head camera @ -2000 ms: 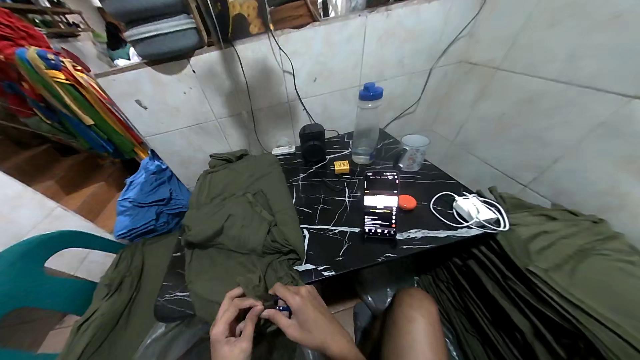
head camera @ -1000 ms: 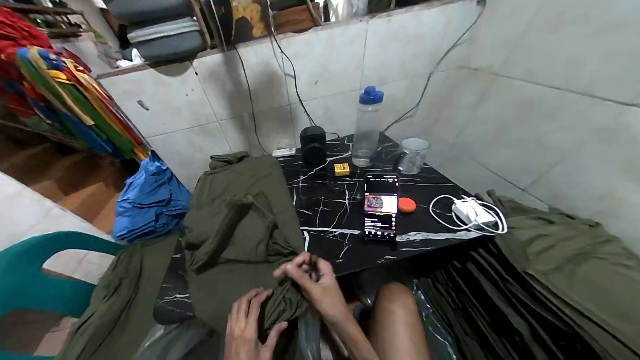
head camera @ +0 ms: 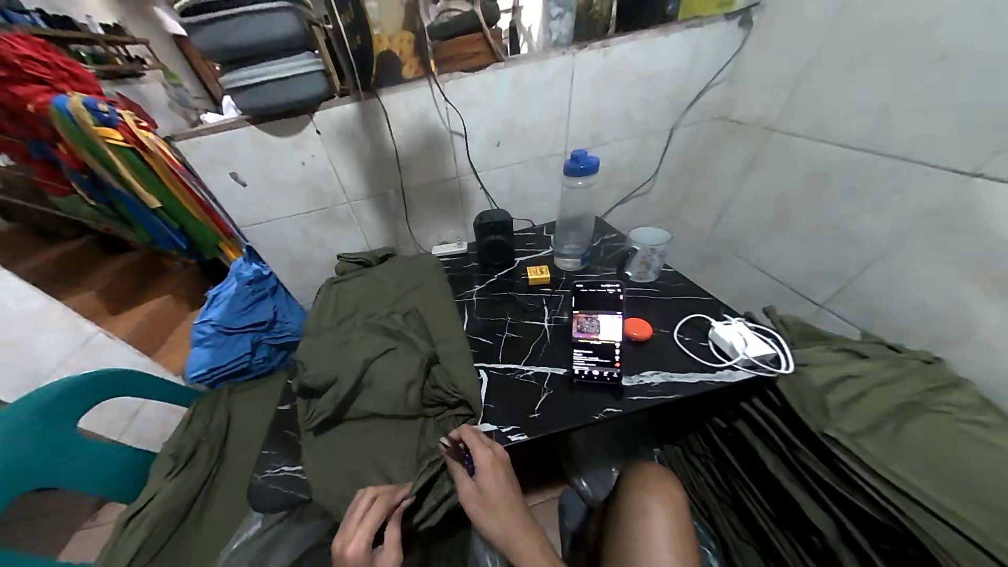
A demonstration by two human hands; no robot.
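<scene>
Olive-green fabric [head camera: 370,346], likely a garment, lies over the left part of the black marble-patterned table [head camera: 512,402] and hangs at its front edge. My left hand [head camera: 372,524] pinches the cloth between thumb and fingers near the bottom. Just up and to the right, my right hand [head camera: 484,480] is closed around a small dark tool [head camera: 466,459], mostly hidden by the fingers, whose tip is at the gathered edge of the cloth. The kind of tool cannot be told.
On the table are a lit smartphone [head camera: 598,331], orange round object [head camera: 638,329], white charger with cable [head camera: 740,345], mug [head camera: 648,253], water bottle [head camera: 576,213], yellow box [head camera: 538,275] and black speaker [head camera: 494,239]. A teal plastic chair [head camera: 102,386] stands left; folded olive cloth [head camera: 906,402] lies right.
My left hand has moved a little to the left since one second ago. The bunched cloth between my hands now lies more spread, and the dark tool shows in my right hand.
</scene>
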